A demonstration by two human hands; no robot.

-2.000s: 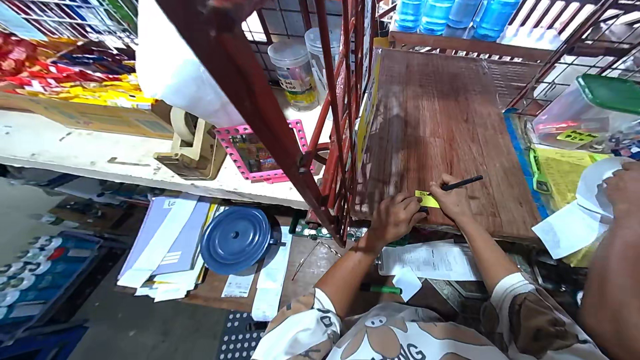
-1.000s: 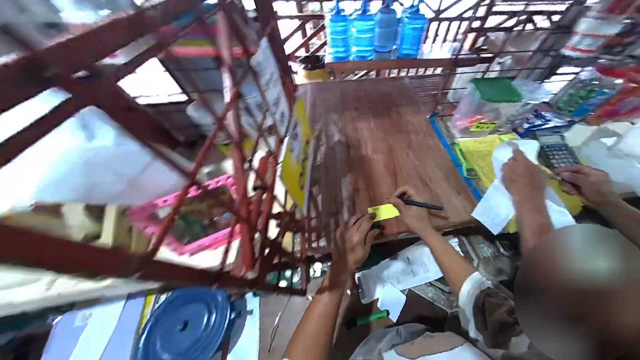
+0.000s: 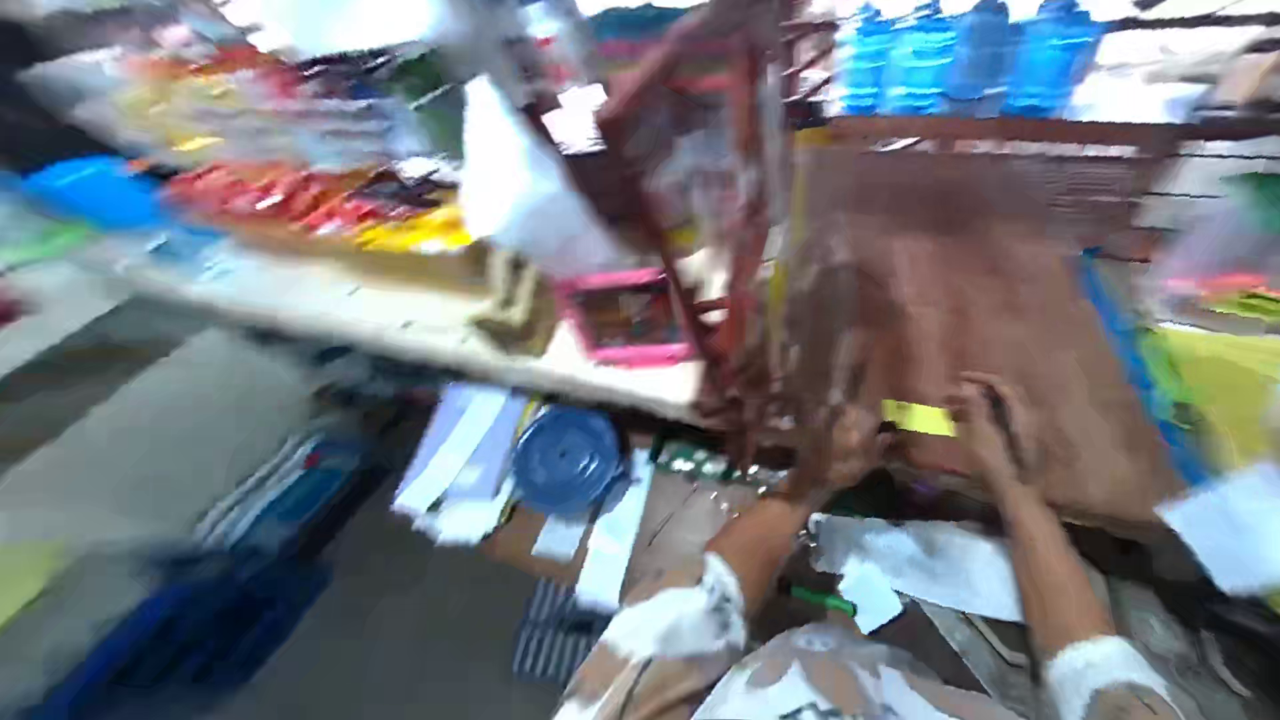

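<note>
A small yellow slip of paper [image 3: 920, 418] lies near the front edge of the brown wooden tabletop [image 3: 980, 300]. My right hand [image 3: 988, 415] is at the slip's right end, with a dark pen [image 3: 1003, 420] held in its fingers and pointing back along the wrist. To the left of the slip, my left hand [image 3: 850, 445] rests at the table's front edge; blur hides its fingers, so whether it touches the paper cannot be told. White papers [image 3: 920, 560] and a green object [image 3: 822, 600] lie below the tabletop, between my forearms.
A red metal grille [image 3: 745, 200] rises left of the tabletop. Beyond it are a pink-framed item [image 3: 630, 315] and a tape dispenser [image 3: 510, 300] on a white counter [image 3: 330, 330]. A blue round lid [image 3: 567, 460] lies below. Blue bottles [image 3: 920, 60] stand behind.
The view has swung left since one second ago. The pen in my right hand pointed away to the right before; now it points back toward the wrist. The yellow slip stays between my hands.
</note>
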